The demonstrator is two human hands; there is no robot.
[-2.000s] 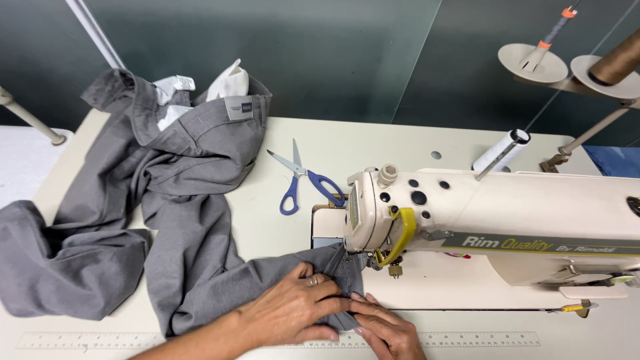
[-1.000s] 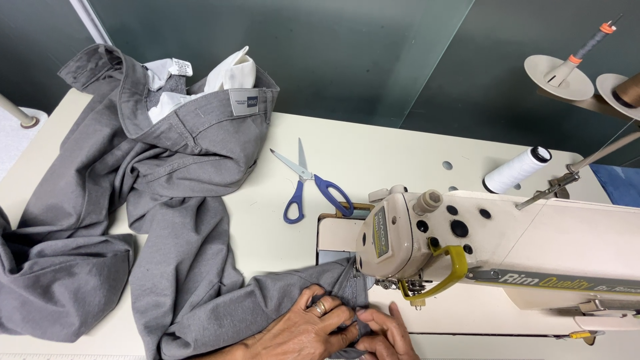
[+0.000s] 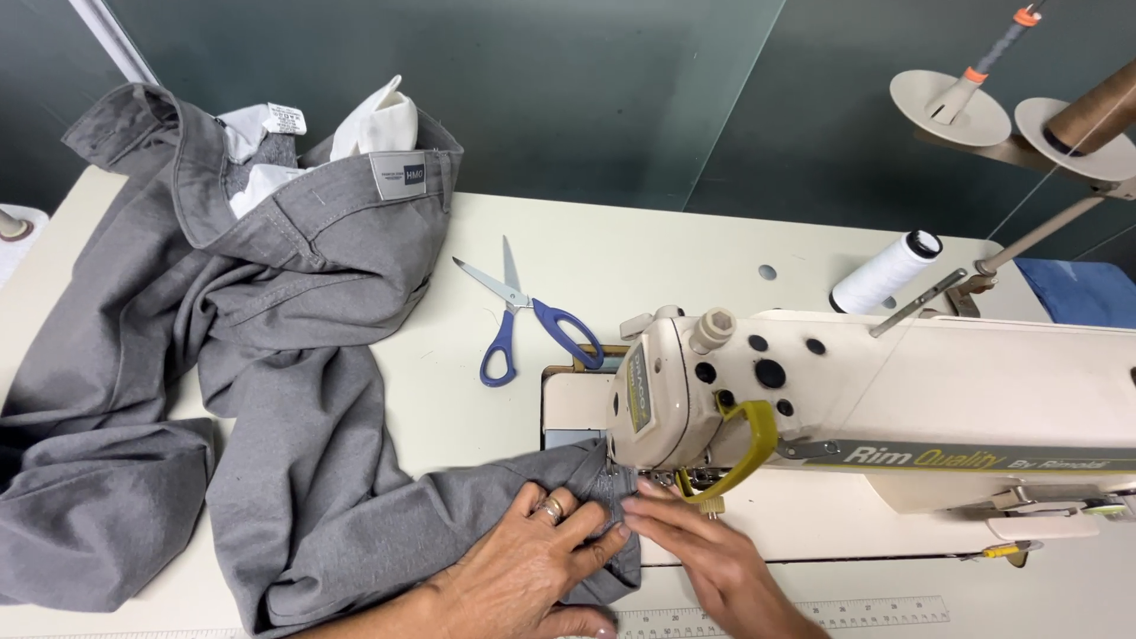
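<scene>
Grey trousers (image 3: 328, 524) lie across the left of the table, with one leg end reaching under the head of a sewing machine (image 3: 657, 390). My left hand (image 3: 532, 559), with rings on one finger, presses flat on that leg end, fingers bent over the cloth. Beside the needle area, my right hand (image 3: 701, 550) touches the cloth's right edge with its fingertips. The needle and presser foot are mostly hidden by the machine head and its yellow-green guard (image 3: 750, 448). Scissors with blue handles (image 3: 524, 306) rest with spread blades behind the machine's left end.
A white thread cone (image 3: 887, 271) lies on the table behind the machine arm. The thread stand (image 3: 1038, 235) rises at the back right. A ruler (image 3: 870, 612) runs along the front edge. Yellow tweezers (image 3: 1012, 550) lie at the right. A glass panel (image 3: 444, 53) stands behind.
My left hand has shifted on the cloth, its fingers more bent than two seconds ago. My right hand stays close by, at the cloth's edge near the needle area. The view has shifted.
</scene>
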